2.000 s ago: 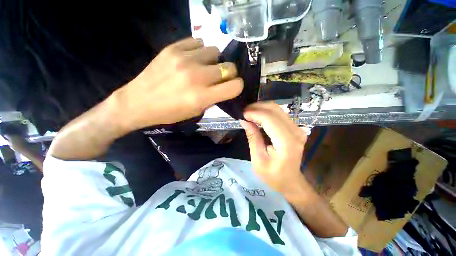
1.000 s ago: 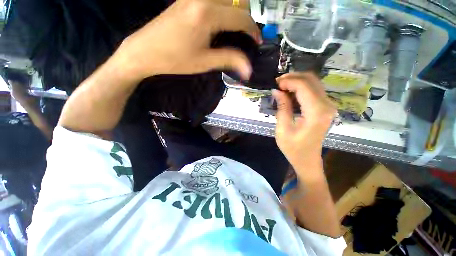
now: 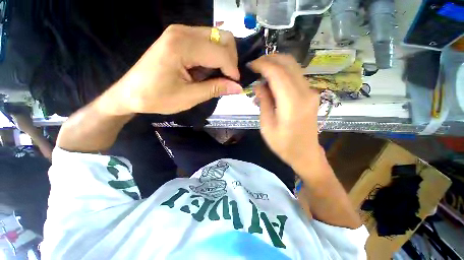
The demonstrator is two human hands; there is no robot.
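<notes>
The black garment [image 3: 102,45] lies heaped at the upper left, and part of it runs to the needle area [image 3: 270,43]. My left hand [image 3: 173,76], with a yellow ring, pinches a black fabric edge [image 3: 248,75] between thumb and fingertips. My right hand [image 3: 291,104] is just right of it, its fingertips at the same cloth; it is blurred, and its grip is unclear. A small yellow bit shows between the two hands. The clear guard [image 3: 290,12] sits above the needle area.
Right of the guard are grey tubes [image 3: 381,33], a yellow-and-black strip [image 3: 338,84], pale tangled thread [image 3: 328,101] and a dark panel with a blue display [image 3: 450,14]. A cardboard box [image 3: 379,172] with black scraps stands below the table's patterned edge [image 3: 371,125]. Another person's arm [image 3: 33,132] shows at far left.
The camera view has shifted. My left hand has lowered towards my right and its thumb and fingers have closed on the cloth. My right hand's fingertips have moved beside them.
</notes>
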